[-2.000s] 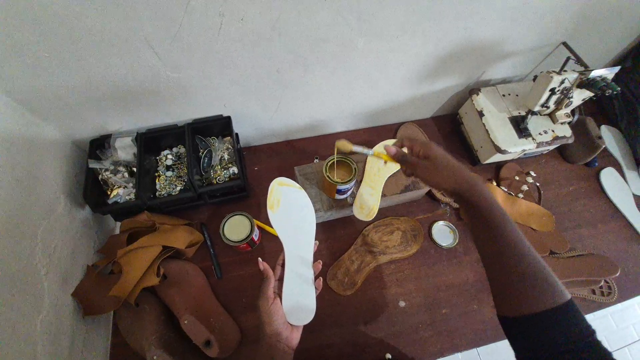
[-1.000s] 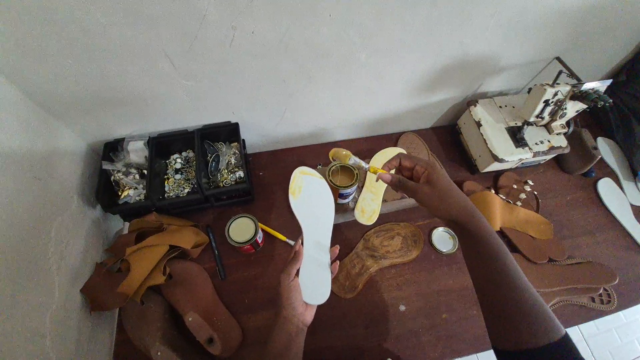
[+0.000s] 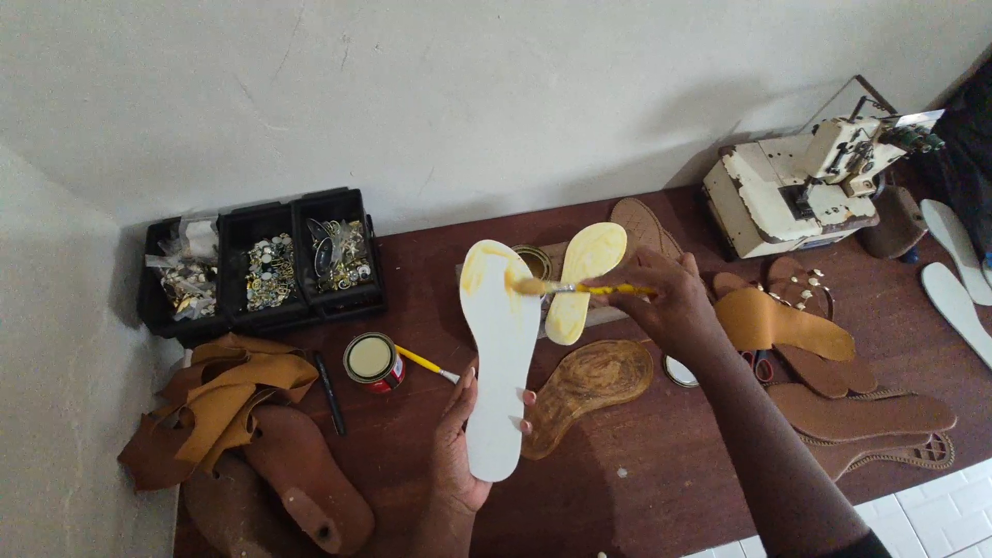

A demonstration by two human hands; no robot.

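Observation:
My left hand point(image 3: 457, 442) holds up a white insole point(image 3: 500, 372), its toe end streaked with yellow glue-like paste. In my right hand point(image 3: 670, 298) is a yellow-handled brush point(image 3: 597, 289); its bristles touch the right edge of the insole's wide end. Behind the insole, partly hidden, stands an open can point(image 3: 533, 262). To its right a yellow-coated insole point(image 3: 573, 287) rests on a grey-brown block point(image 3: 608, 314). A brown sole with a glossy, smeared surface point(image 3: 597, 380) lies on the table below them.
Left are a black tray point(image 3: 225, 322) of metal fittings, leather scraps point(image 3: 248, 380), brown soles point(image 3: 310, 480), a black pen point(image 3: 329, 394), a second open can point(image 3: 374, 363) and another brush point(image 3: 422, 362). Right are a metal lid point(image 3: 680, 372), sandal parts point(image 3: 814, 333), scissors point(image 3: 763, 366), and a sewing machine point(image 3: 790, 194).
My right hand has brought the brush from over the open can to the white insole. The yellow streaks on that insole now reach its right edge.

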